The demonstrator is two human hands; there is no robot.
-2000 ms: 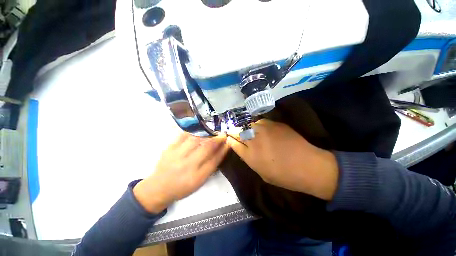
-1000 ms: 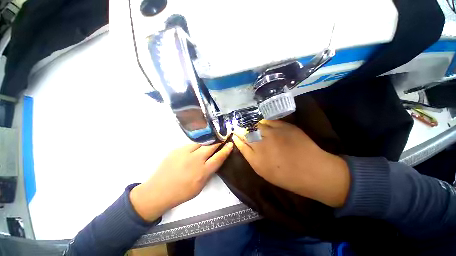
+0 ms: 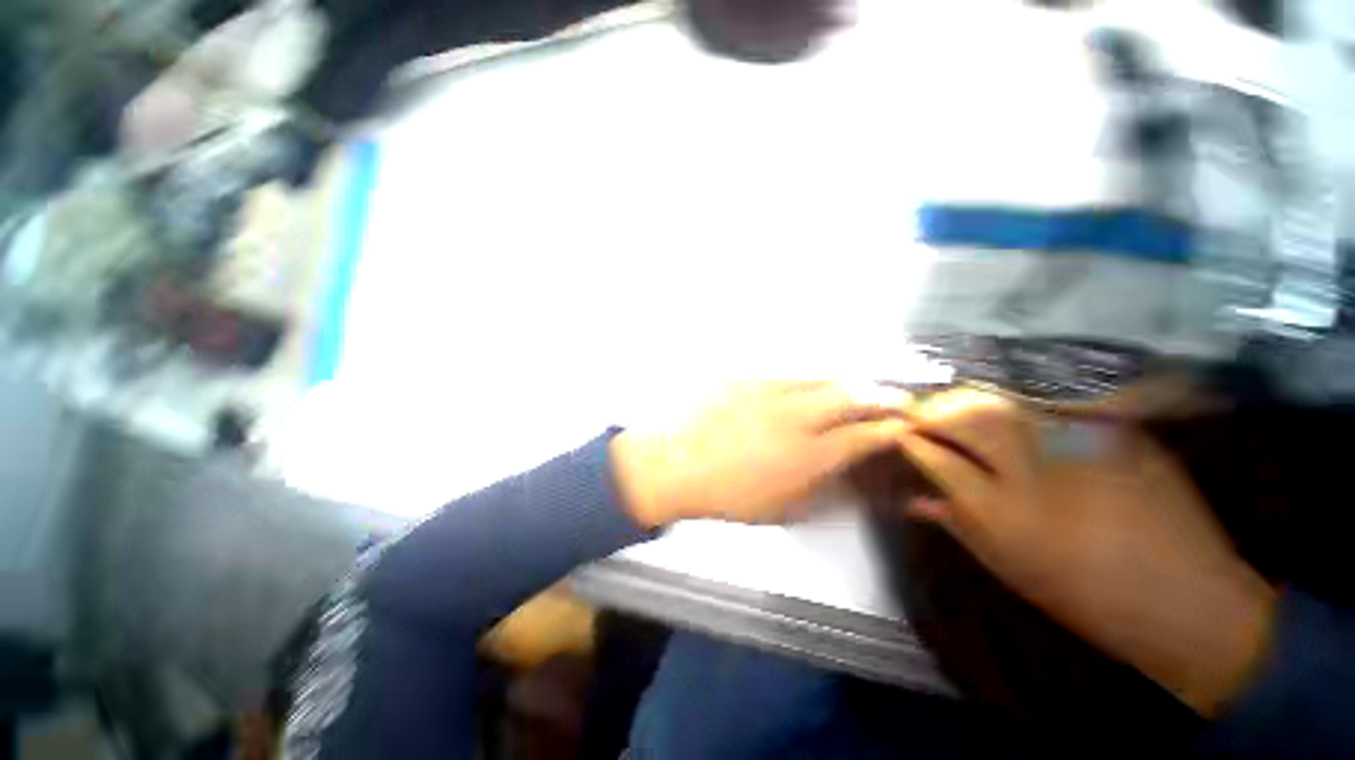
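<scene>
The frame is blurred by motion. The dark garment piece (image 3: 966,601) lies under my right hand and hangs over the table's front edge. My left hand (image 3: 765,450) rests at the cloth's left edge, its fingertips close to those of my right hand. My right hand (image 3: 1070,520) lies on the cloth with bent fingers, below the sewing machine head (image 3: 1055,290), which is white with a blue stripe. Whether the fingers pinch the cloth is too blurred to tell. The needle area is a smear of shiny metal above the fingertips.
The white sewing table (image 3: 595,282) spreads to the left, with blue tape (image 3: 342,267) near its left end. Blurred clutter (image 3: 193,223) stands beyond it. My jeans (image 3: 743,705) are below the front edge. A dark round shape (image 3: 765,23) shows at the top.
The view has swung left and blurred, so the machine and both hands now appear farther right. The hands remain together at the needle area.
</scene>
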